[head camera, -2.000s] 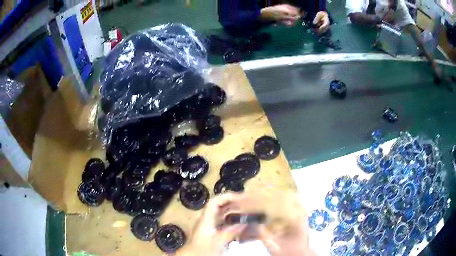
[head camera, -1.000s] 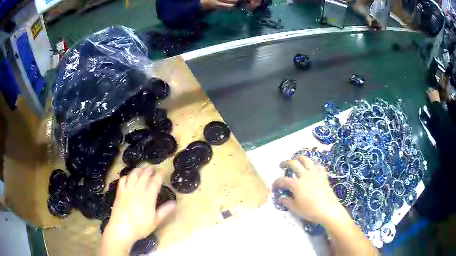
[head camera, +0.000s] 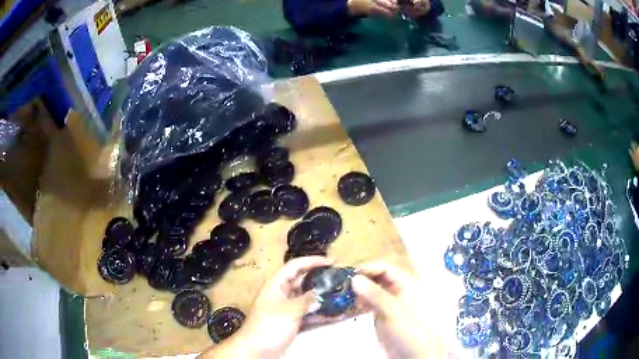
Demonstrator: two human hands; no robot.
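Note:
My left hand [head camera: 275, 313] and my right hand [head camera: 392, 303] are together at the bottom centre, over the cardboard's front edge. Between them they hold a round unit [head camera: 328, 289], a black housing with a blue-and-silver insert at it. The fingers partly hide it, so how far the two parts are joined cannot be told. Loose black housings [head camera: 356, 188] lie on the cardboard sheet [head camera: 350, 235] to the left and ahead. A tangled heap of blue-and-silver inserts [head camera: 553, 259] lies at the right on the white surface [head camera: 434, 235].
A clear plastic bag [head camera: 196, 98] full of black housings stands at the upper left. Beyond the cardboard, the dark conveyor belt [head camera: 413, 140] carries three small units, one with a pale lead wire [head camera: 493, 115]. Another person's hands [head camera: 389, 7] show at the top.
My hands have come together from the housings at left and the insert heap at right, and now hold one unit between them. The camera view has shifted left.

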